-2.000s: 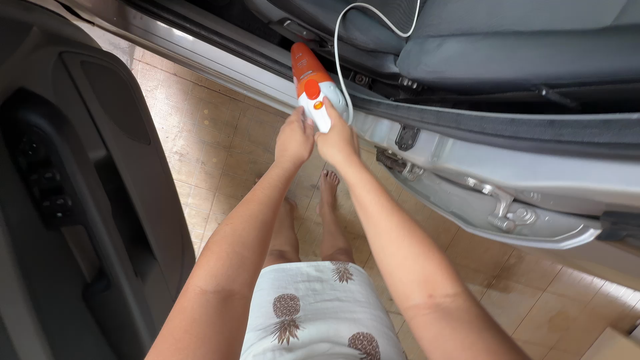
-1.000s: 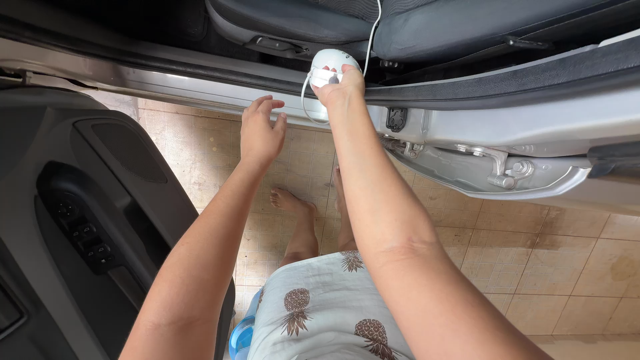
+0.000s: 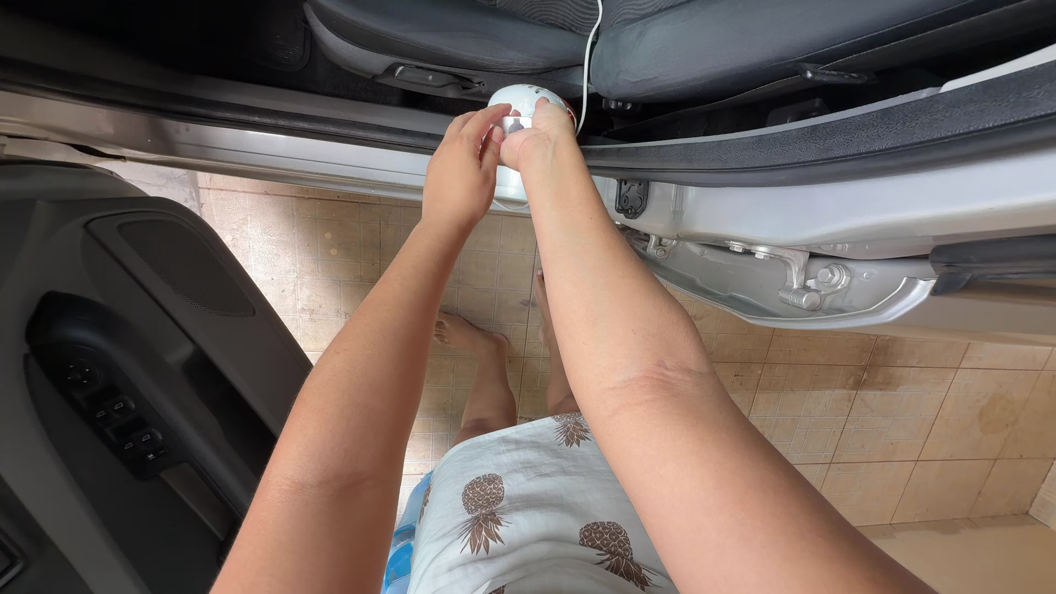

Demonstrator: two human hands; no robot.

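Note:
A white handheld vacuum cleaner (image 3: 523, 95), which showed an orange front part earlier, is held over the car's door sill. My right hand (image 3: 540, 136) is closed around its handle. My left hand (image 3: 466, 161) reaches against the handle's left side with its fingers bent; whether it grips the handle or only touches it is hard to tell. A white cord (image 3: 588, 70) runs up from beside the vacuum across the car seat (image 3: 693, 49). The vacuum's front end is hidden from view.
The open car door (image 3: 165, 272) with its window switches fills the left side. The silver sill (image 3: 330, 157) crosses in front of me, and the door hinge (image 3: 804, 285) sticks out at the right. My bare feet stand on the tiled floor (image 3: 874, 404).
Two seconds ago both hands were at the vacuum, its orange part showing. One second ago my left hand was apart from it; now it is back against the handle. The vacuum has turned.

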